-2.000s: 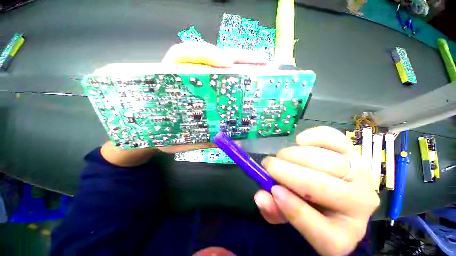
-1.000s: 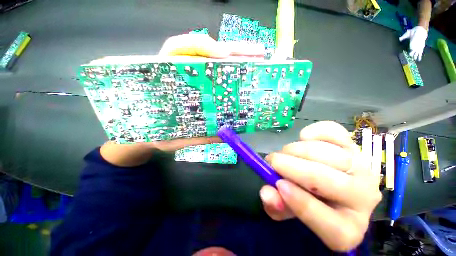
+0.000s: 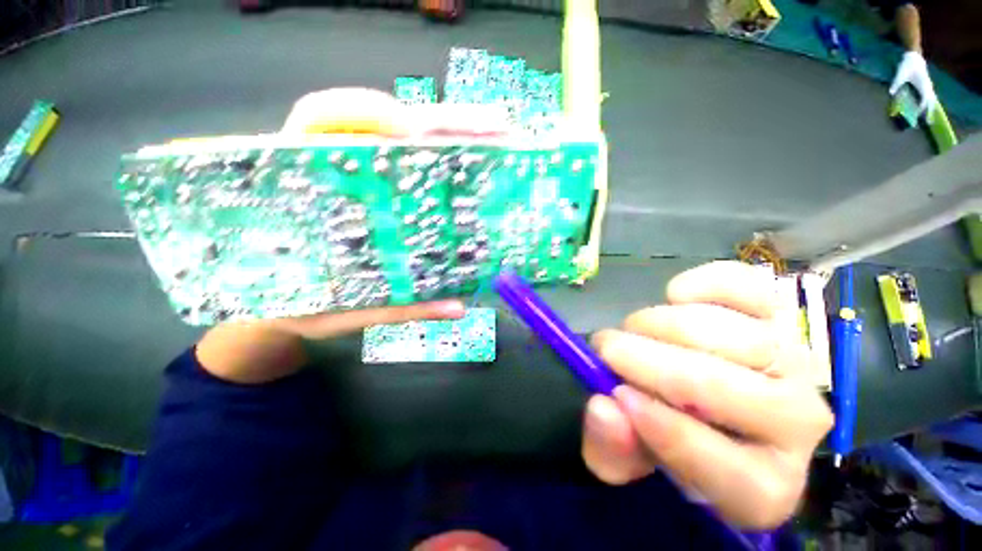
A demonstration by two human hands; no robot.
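Note:
A green power supply board (image 3: 366, 226) is held up close to the camera, solder side towards me, slightly blurred. My left hand (image 3: 253, 342) grips it from behind and below, with fingers over its top edge; the rest of the hand is hidden by the board. My right hand (image 3: 721, 387) holds a purple marker pen (image 3: 558, 331) between thumb and fingers. The pen's tip is at or just in front of the board's lower edge, right of the middle; I cannot tell if it touches.
Waiting boards (image 3: 485, 81) lie left of a yellow-green bar (image 3: 580, 75). A flat pale green card or board (image 3: 431, 337) lies below. At right are a slanting post (image 3: 894, 205), a blue tool (image 3: 846, 366) and a board (image 3: 902, 323). Another person's gloved hand (image 3: 914, 81) is far right.
The held board has moved left and become blurred. The pen tip has shifted right along its lower edge. The other person's gloved hand has moved right with the separate board.

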